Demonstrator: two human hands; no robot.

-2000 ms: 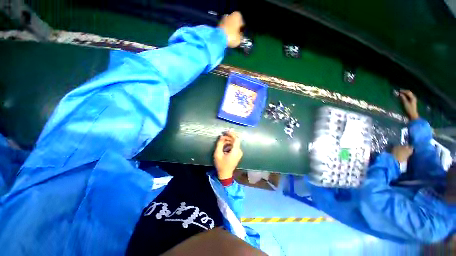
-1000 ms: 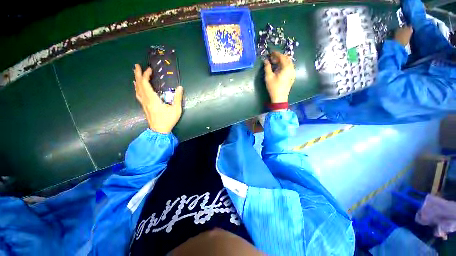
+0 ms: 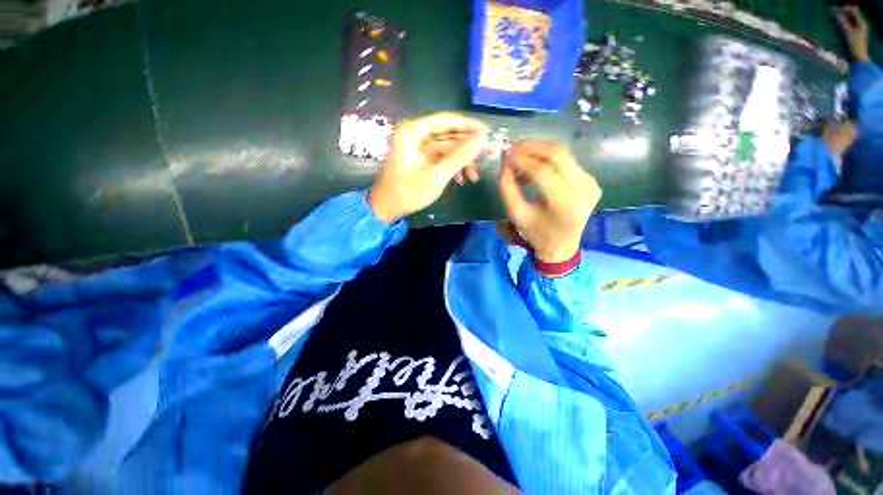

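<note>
The phone housing (image 3: 374, 72) lies on the green bench, black with orange and white marks. Its shiny circuit-board end (image 3: 366, 136) points toward me. My left hand (image 3: 428, 162) is just right of that end, fingers curled, thumb and fingertips close together. My right hand (image 3: 552, 193) faces it, thumb and index fingertips near each other. The fingertips of both hands almost meet. The image is blurred, and I cannot tell whether either hand holds a small part. Small white flecks (image 3: 498, 142) show on the bench between the hands.
The blue bin (image 3: 557, 58) with orange, white and blue bits stands beyond my hands. A loose pile of small dark components (image 3: 614, 77) lies right of it. A silvery blister tray (image 3: 724, 145) is further right. Another person's hand (image 3: 838, 137) is beyond the tray.
My left hand has let go of the phone housing, which stays on the bench, and moved right. My right hand has left the component pile and come toward my left hand. The camera view has shifted.
</note>
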